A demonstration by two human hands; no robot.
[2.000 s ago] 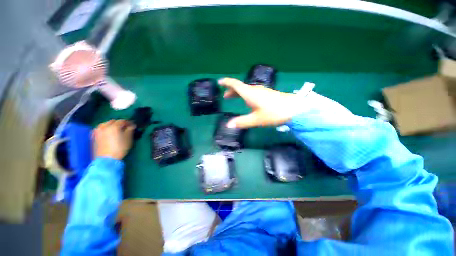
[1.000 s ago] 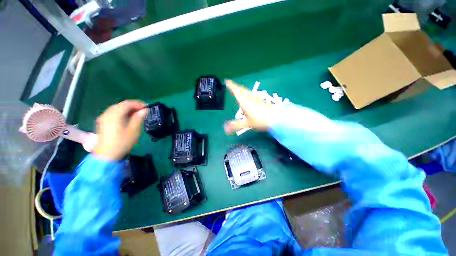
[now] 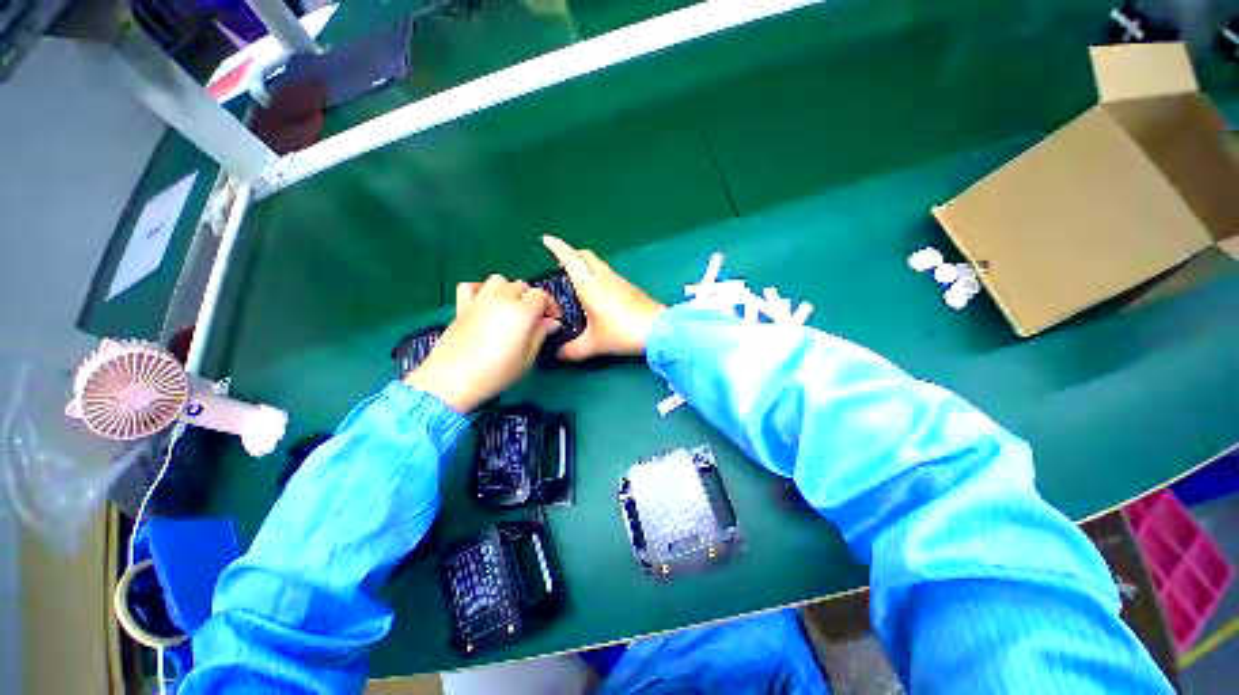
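My left hand (image 3: 492, 340) and my right hand (image 3: 605, 306) meet at a black unit (image 3: 564, 310) at the middle of the bench. My right hand is around its right side, thumb and fingers spread along it. My left fingertips are at its left edge and top; whether they pinch a small part is hidden. Another black unit (image 3: 416, 350) is partly behind my left hand. Two black units stand nearer me, one (image 3: 522, 456) behind the other (image 3: 500, 584). A paler-topped unit (image 3: 678, 509) lies to their right.
White strips (image 3: 745, 302) lie loose beyond my right forearm. White round pieces (image 3: 947, 276) lie beside an open brown carton (image 3: 1087, 224) at right. A pink fan (image 3: 132, 390) and blue tape dispenser (image 3: 194, 570) are at left. A white rail (image 3: 516, 84) runs behind. A red-pink crate (image 3: 1179, 564) is below right.
My left hand has moved right to the far middle unit, and my right hand has closed in on the same unit. The view has shifted slightly.
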